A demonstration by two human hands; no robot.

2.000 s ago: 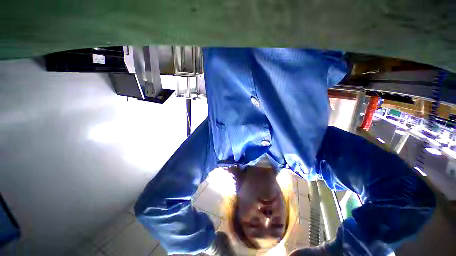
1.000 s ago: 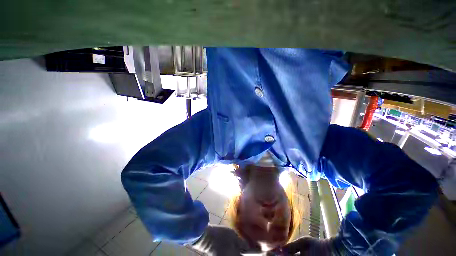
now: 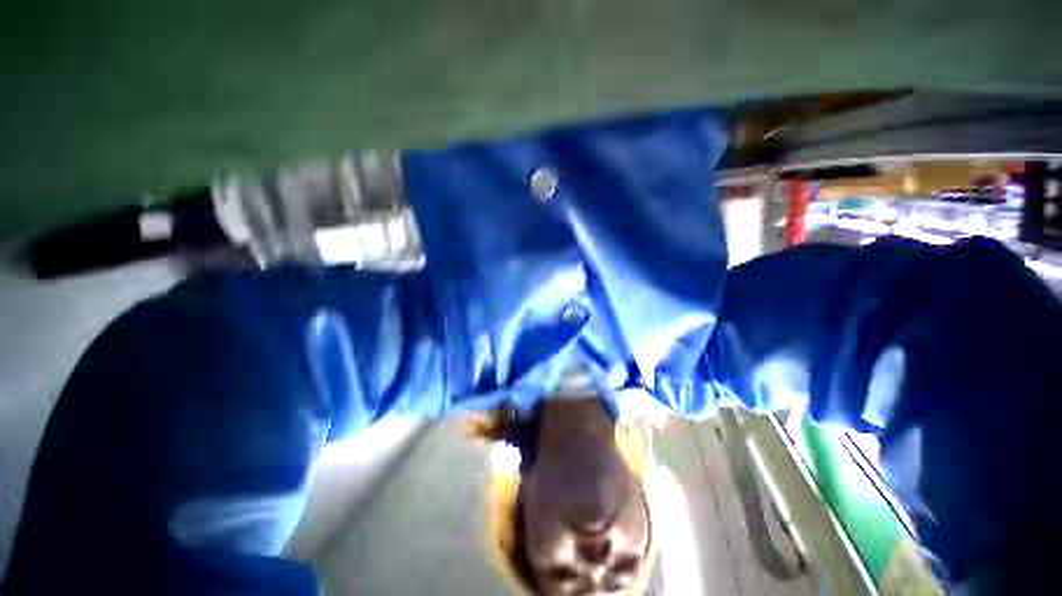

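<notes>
The picture is upside down and looks back at the wearer. A worn green surface [image 3: 524, 58], blurred, fills the top. The blue smock [image 3: 652, 233] with snap buttons hangs in the middle. One blue sleeve [image 3: 175, 408] is large at the left and the other blue sleeve [image 3: 955, 349] is large at the right; both run toward the picture's edges. Neither of my hands is visible; both are past the edge. The wearer's head [image 3: 582, 501] is upside down at the bottom, cut off by the edge. No tool or board is seen in hand.
A black bin or carrier [image 3: 105, 242] with a pale label is blurred at the left, beside grey metal parts [image 3: 280, 215]. A red post [image 3: 797, 210] and bright factory lights stand at the right. A green strip [image 3: 856, 495] runs along pale rails at the lower right.
Both sleeves have come closer to the camera and spread wider. The gloved hands near the face have left the picture. The whole view has shifted, tilted and blurred.
</notes>
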